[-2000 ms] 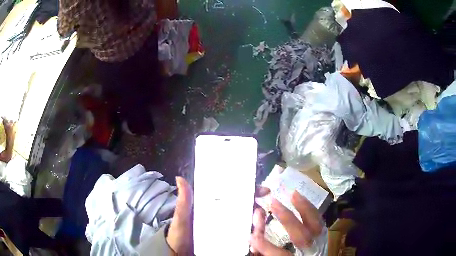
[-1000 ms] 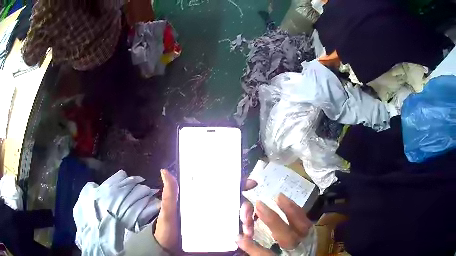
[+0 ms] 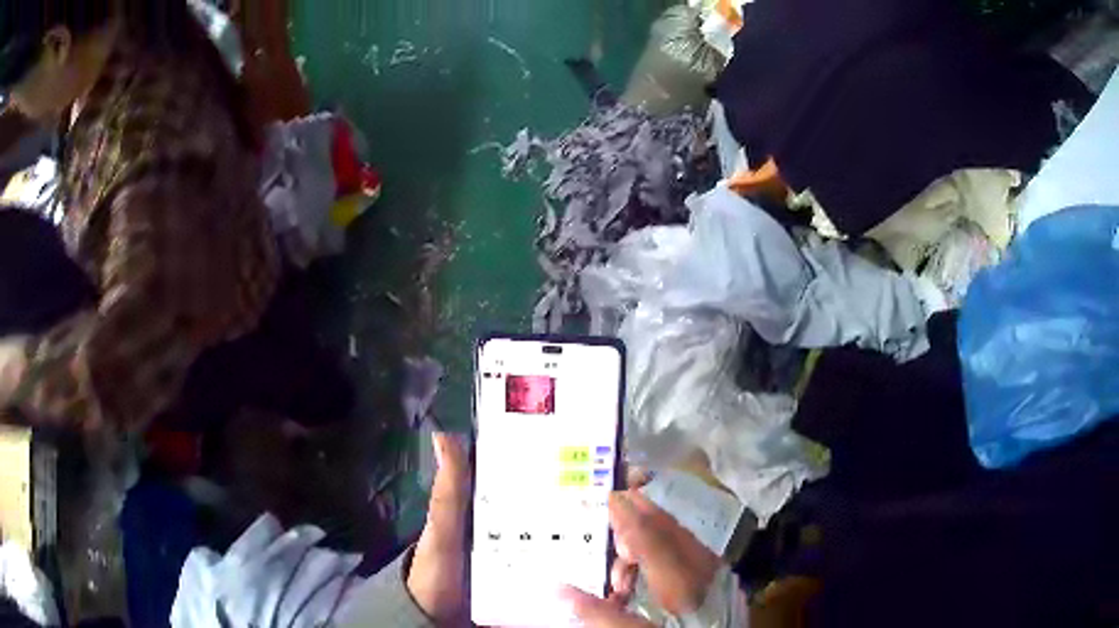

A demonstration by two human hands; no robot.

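Observation:
A smartphone (image 3: 522, 491) stands upright in the lower middle of the view. Its lit white screen shows a small reddish picture and green and blue boxes. My left hand (image 3: 438, 540) holds the phone along its left edge, thumb up the side. My right hand (image 3: 657, 558) is at the phone's lower right edge, with fingers on or close to the screen. White material shows at the right wrist. The phone hides most of both palms.
A person in a checked garment (image 3: 166, 233) bends at the upper left. Pale folded fabric (image 3: 264, 577) lies lower left. Grey scraps (image 3: 620, 172), clear plastic (image 3: 706, 380), dark fabric (image 3: 871, 111), a blue bag (image 3: 1043, 337) and a printed paper (image 3: 697, 505) lie ahead and right.
The phone screen has changed from blank white to a page with a picture and coloured boxes. My right fingers have moved in against the phone. The view has shifted, and more of the person shows.

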